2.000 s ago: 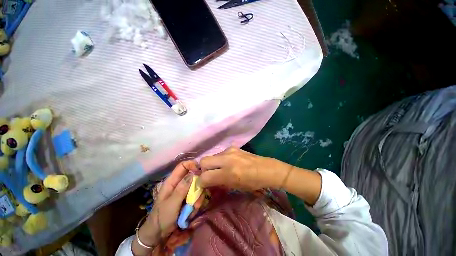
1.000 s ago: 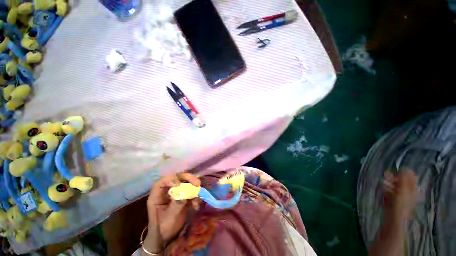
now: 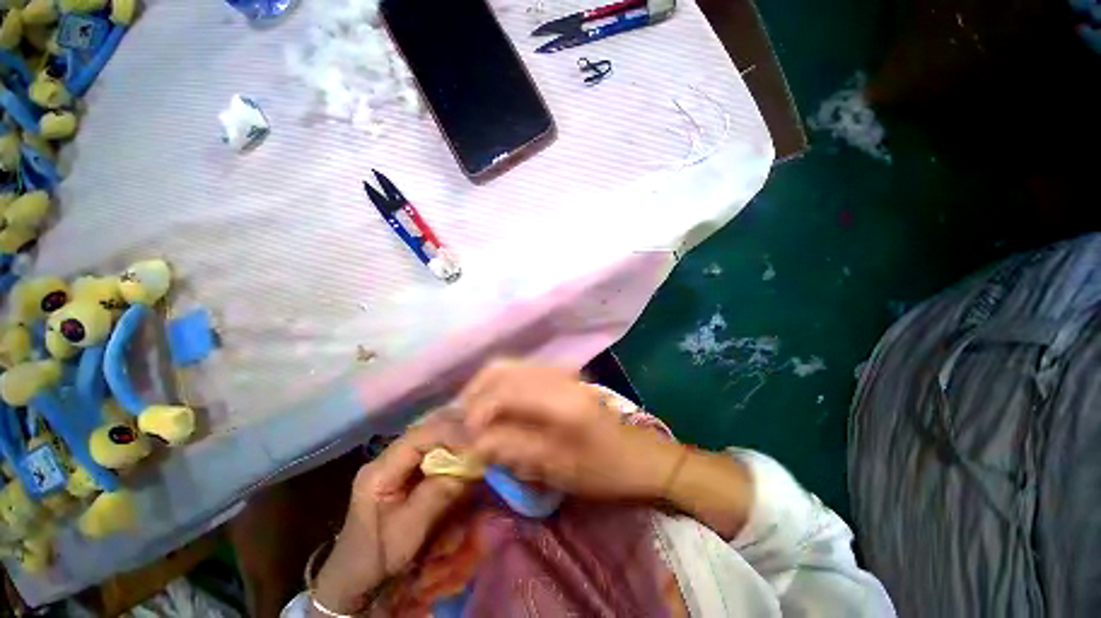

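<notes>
A small plush toy piece (image 3: 449,462) with a yellow end is pinched in the fingers of my left hand (image 3: 392,501), over my lap. Its blue limb (image 3: 522,493) bends out to the right, below my right hand. My right hand (image 3: 543,429) is blurred and lies close over the piece, its fingertips near the yellow end. Whether my right fingers grip the piece, a needle or thread cannot be told. No needle shows.
Thread snips (image 3: 413,227), a phone (image 3: 469,85), white stuffing (image 3: 350,66) and a white wad (image 3: 244,123) lie on the table. More snips (image 3: 604,24) and a small black hook-like item (image 3: 594,70) are near the far edge. Plush toys (image 3: 91,374) are heaped left, beside a blue square (image 3: 193,337).
My right hand has come back from the far right, where it was a second ago, to the plush piece. My left hand still holds the piece. The view has shifted slightly.
</notes>
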